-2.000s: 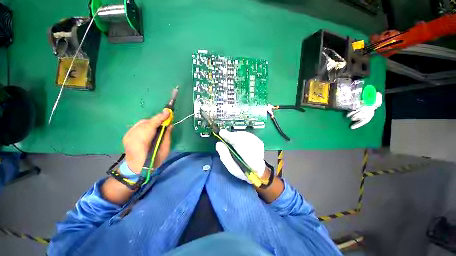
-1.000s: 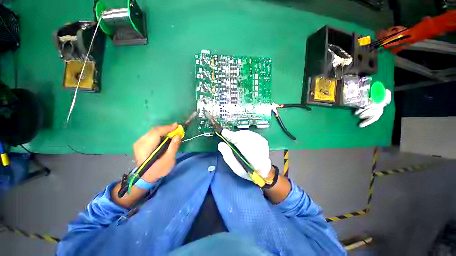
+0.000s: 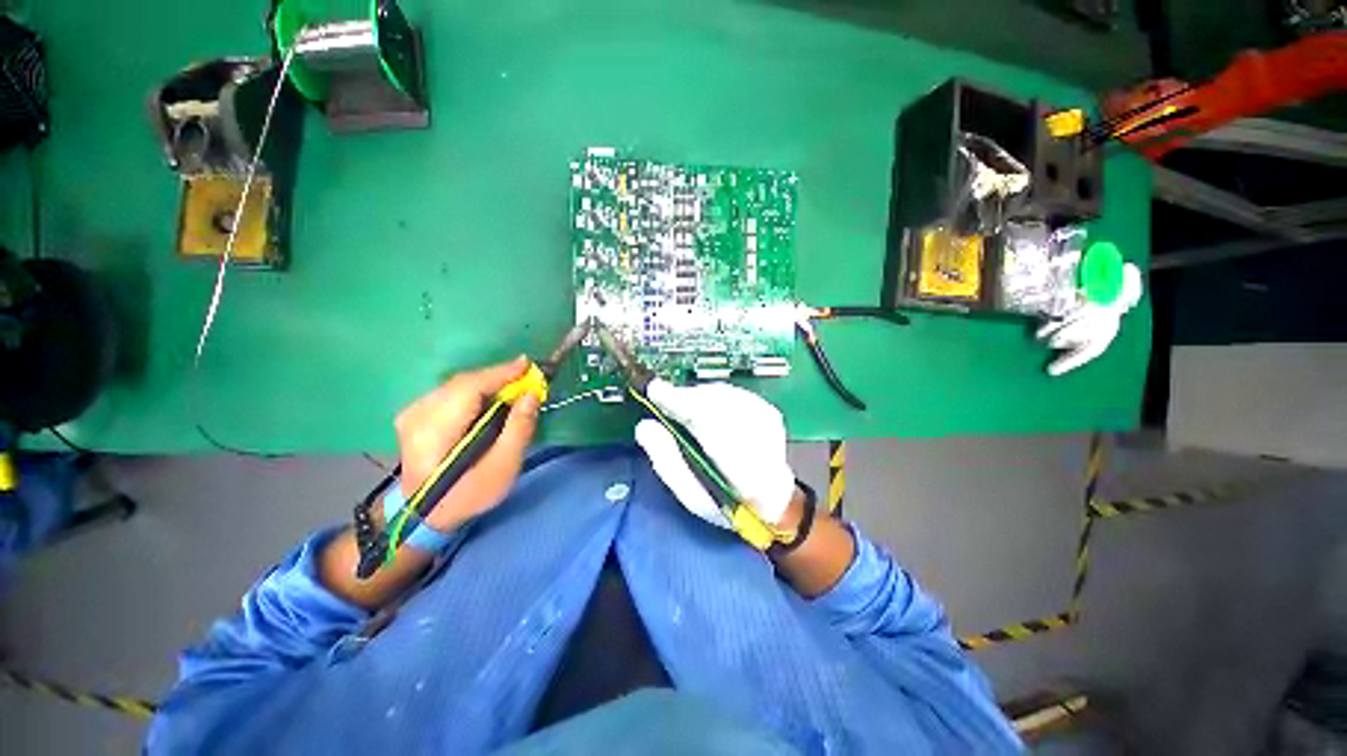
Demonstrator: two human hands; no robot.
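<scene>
A green circuit board [image 3: 739, 236] lies on the green mat in front of me. My left hand [image 3: 461, 443] is bare and holds a yellow-and-black soldering iron [image 3: 528, 387], its tip at the board's lower left part. A thin strand of solder wire [image 3: 569, 399] runs from near my left fingers to the board's lower left edge. My right hand [image 3: 724, 443] wears a white glove and holds a second soldering iron [image 3: 756, 529], its tip on the board close beside the first. Small pliers [image 3: 836, 366] with dark handles lie open against the board's right edge.
A solder reel [image 3: 337, 45] and a soldering iron stand [image 3: 222, 126] with a yellow sponge [image 3: 225, 222] stand at the upper left. Another stand [image 3: 923, 155], a green-lidded bottle [image 3: 1102, 272] and a spare white glove [image 3: 1090, 337] are at the right. A black round unit [image 3: 52, 340] is at the left edge.
Over two seconds my left hand has brought its iron from beside the board onto the lower left part. My right hand's iron has stayed almost in place on the board.
</scene>
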